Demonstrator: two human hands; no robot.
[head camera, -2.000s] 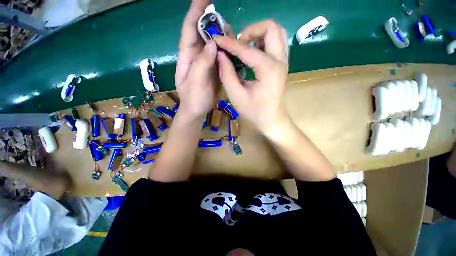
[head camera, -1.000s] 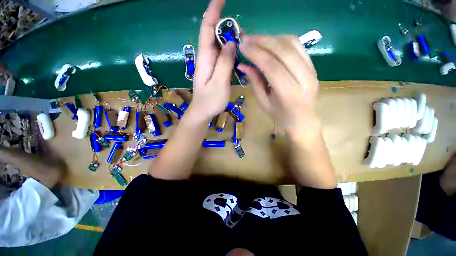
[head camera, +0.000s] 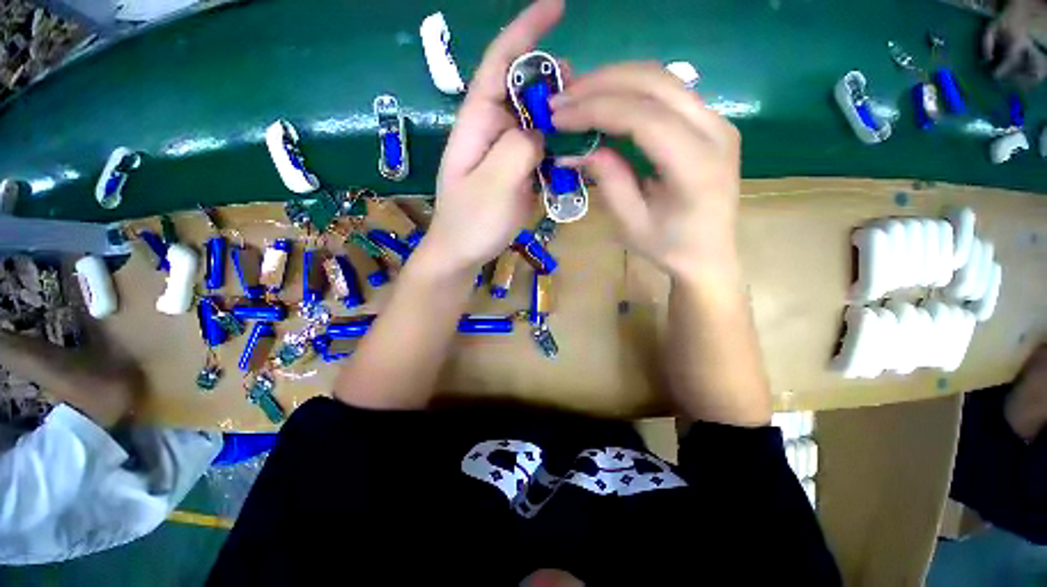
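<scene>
A white oblong housing (head camera: 565, 204) with its hollow side up is held above the green strip's near edge. A blue battery (head camera: 538, 106) shows in its upper part and more blue shows lower down. My left hand (head camera: 488, 172) grips the housing from the left, its fingers across the middle. My right hand (head camera: 660, 149) is at the housing's right side, with thumb and fingertips at the blue battery and a thin wire loop near them. Whether the right fingertips pinch the battery or only press on it is hard to tell.
Battery-and-board sets (head camera: 270, 312) lie on the brown bench at left. Stacked white housings (head camera: 913, 292) stand at right. Part-filled housings (head camera: 393, 138) lie on the green strip (head camera: 792, 69). An open carton (head camera: 884, 482) is below the bench. Other people's arms show at both sides and a hand (head camera: 1015, 44) at top right.
The held housing has turned from steeply tilted to nearly face-on, showing its full length. Items on the green strip have shifted left, and another white housing and a person's hand have come into view.
</scene>
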